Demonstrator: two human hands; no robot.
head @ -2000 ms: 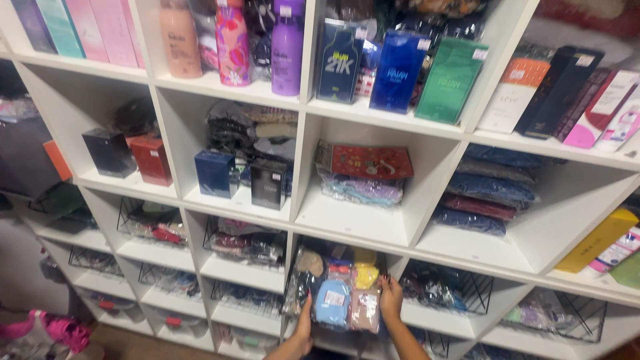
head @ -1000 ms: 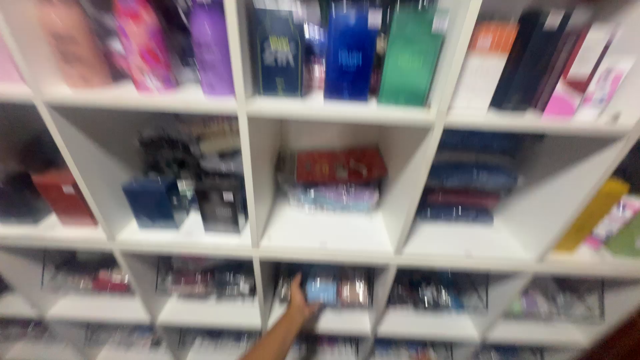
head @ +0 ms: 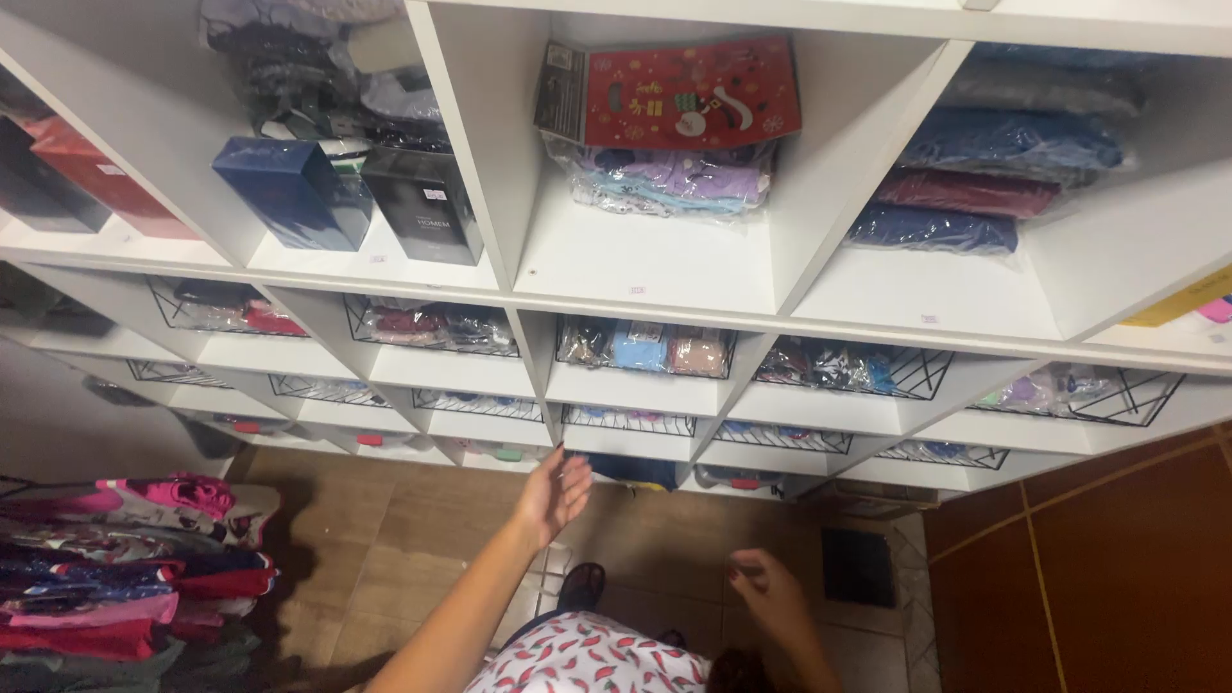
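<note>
My left hand (head: 555, 493) is raised over the floor just below the white shelf unit (head: 645, 255), palm up with fingers apart, holding nothing. Lower and to the right, my right hand (head: 765, 587) hangs by my body, fingers loosely bent and nothing seen in it. Above my left hand, a black wire basket (head: 731, 358) in a cubby holds a blue plastic-wrapped bundle (head: 639, 345) and a pinkish-brown one (head: 697, 350). A red Christmas-print package (head: 691, 93) lies on wrapped folded garments (head: 664, 180) in the cubby above.
Navy (head: 294, 192) and black boxes (head: 423, 204) stand in the cubby at the left. Wrapped folded clothes (head: 1001, 144) fill a right cubby. Hanging clothes (head: 125, 568) are at the lower left, and a brown tiled surface (head: 1088, 568) lies at the lower right.
Two seconds ago both hands held the wrapped bundles at the middle cubby; now the bundles sit in its basket and both hands are away from it. The view has tilted down.
</note>
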